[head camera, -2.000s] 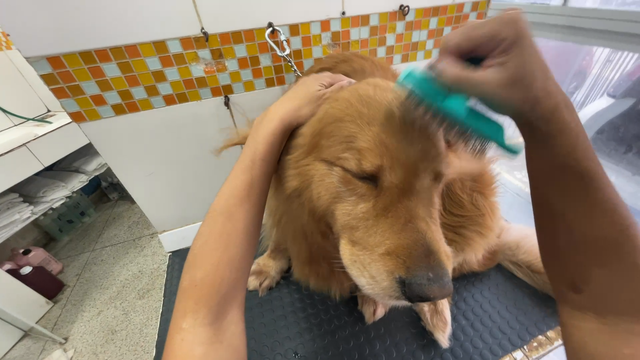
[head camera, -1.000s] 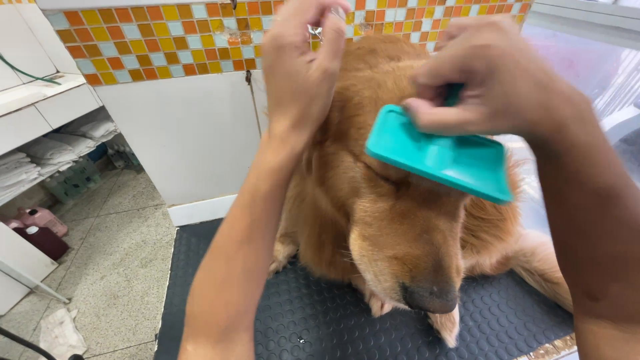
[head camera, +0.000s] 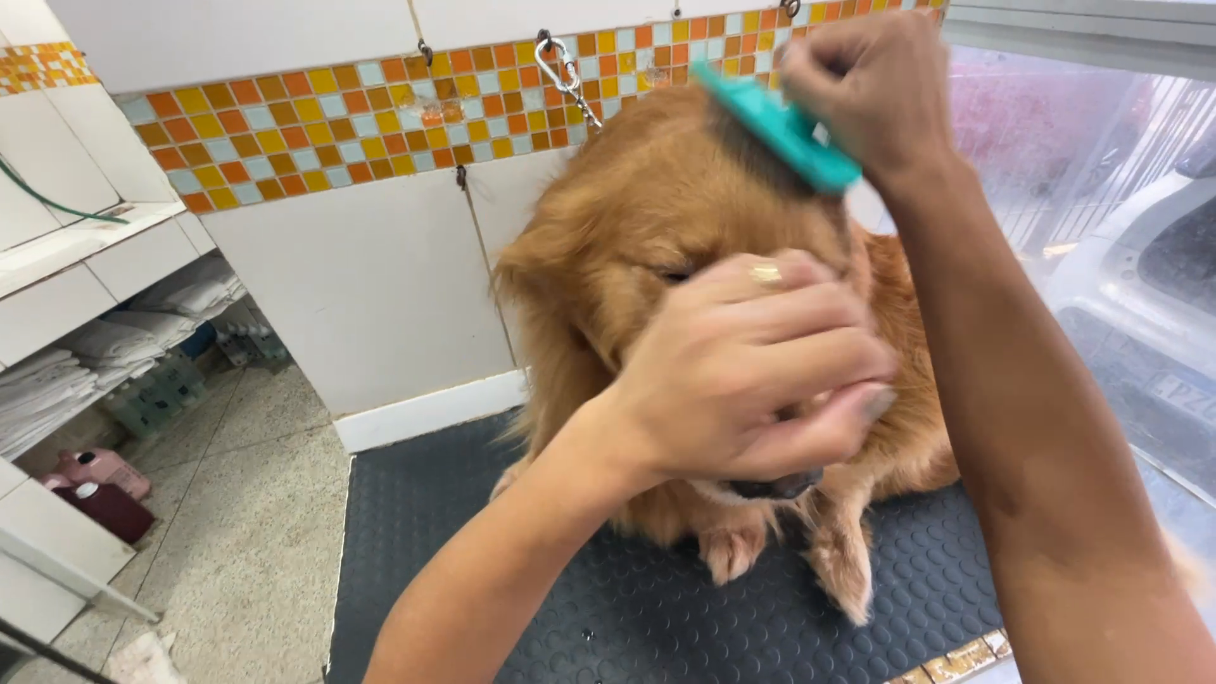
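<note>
A golden-brown long-haired dog (head camera: 608, 228) rests on a table with a black studded rubber mat (head camera: 456, 560), its forepaws near the front. My right hand (head camera: 874, 90) grips a teal slicker brush (head camera: 774, 123), whose dark bristles lie against the top of the dog's head. Across the dog's muzzle is my left hand (head camera: 760, 370), fingers curled, with a ring on one finger; the contact beneath it is hidden, so whether it holds the muzzle is unclear. Part of the dog's nose shows below this hand.
Behind the dog, a metal carabiner (head camera: 559, 65) with a chain hangs from a hook on the mosaic-tiled wall (head camera: 361, 119). Folded white towels (head camera: 114, 347) fill a shelf at left, above bottles and jugs (head camera: 104, 503) on the floor. A window (head camera: 1121, 237) is at right.
My left hand has come down from beside the top of the dog's head to its muzzle. The brush in my right hand has moved up from over the dog's face to its crown.
</note>
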